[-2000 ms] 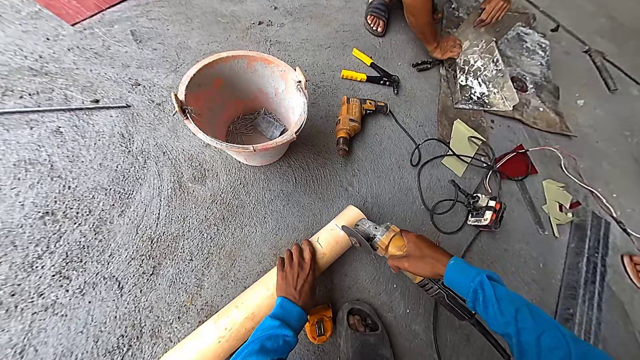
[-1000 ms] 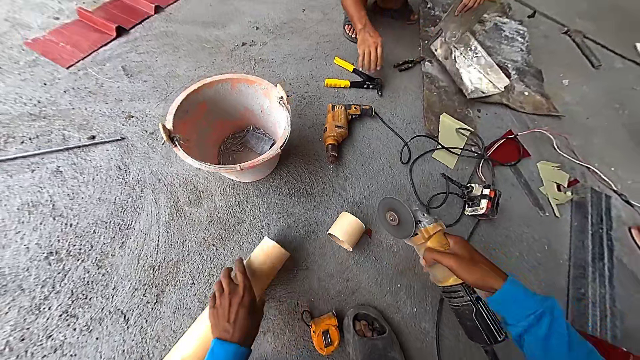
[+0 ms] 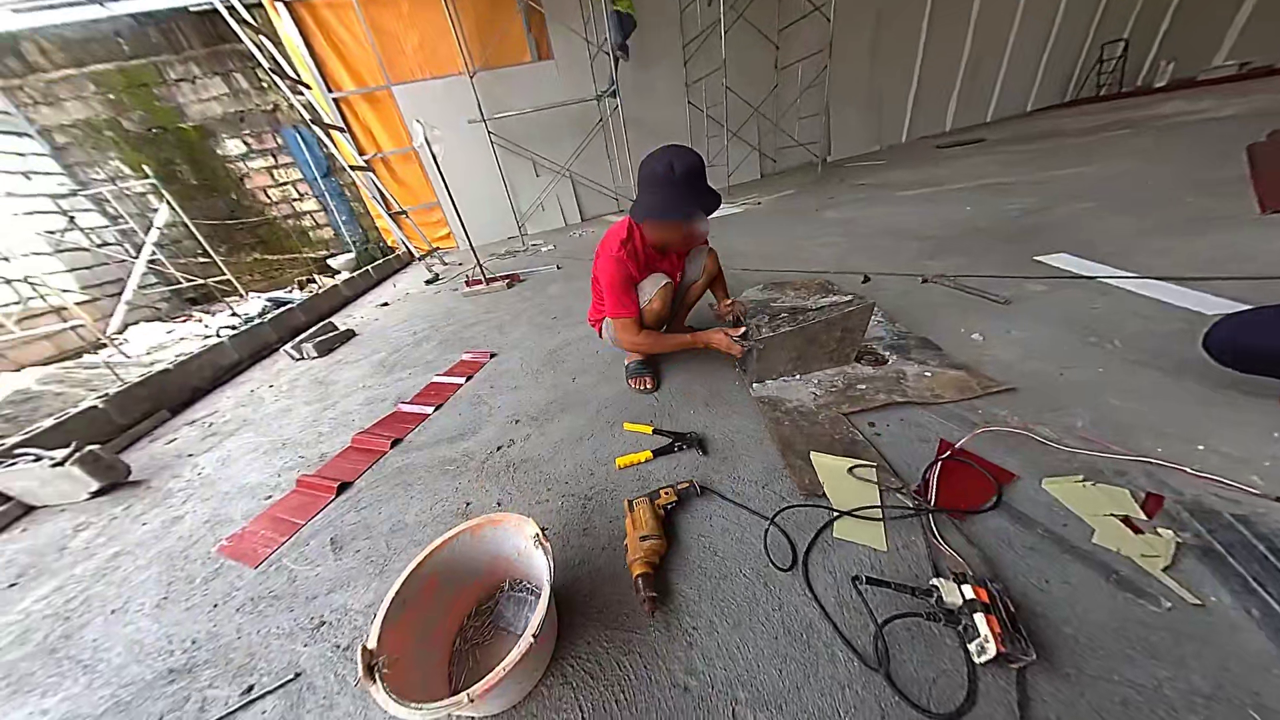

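Neither my left hand nor my right hand shows in the head view; the pipe and angle grinder are out of frame too. A pale plastic bucket with rivets or nails and a small packet inside stands on the concrete floor at the lower left. Right of it lies an orange corded power drill, its bit toward me. Beyond the drill is a hand riveter with spread yellow handles. A power strip with black plugs and looped cable lies at the lower right, near cut yellowish sheet pieces and a red piece.
A person in a red shirt squats ahead, both hands on a bent metal sheet. A long red ribbed metal strip lies at left. Scaffolding and a ladder stand behind. Someone's dark-clothed part shows at the right edge.
The view has swung up and forward. My hands, the pipe, its cut-off ring and the angle grinder have left the frame. The other person's hand has moved from near the riveter to the metal sheet.
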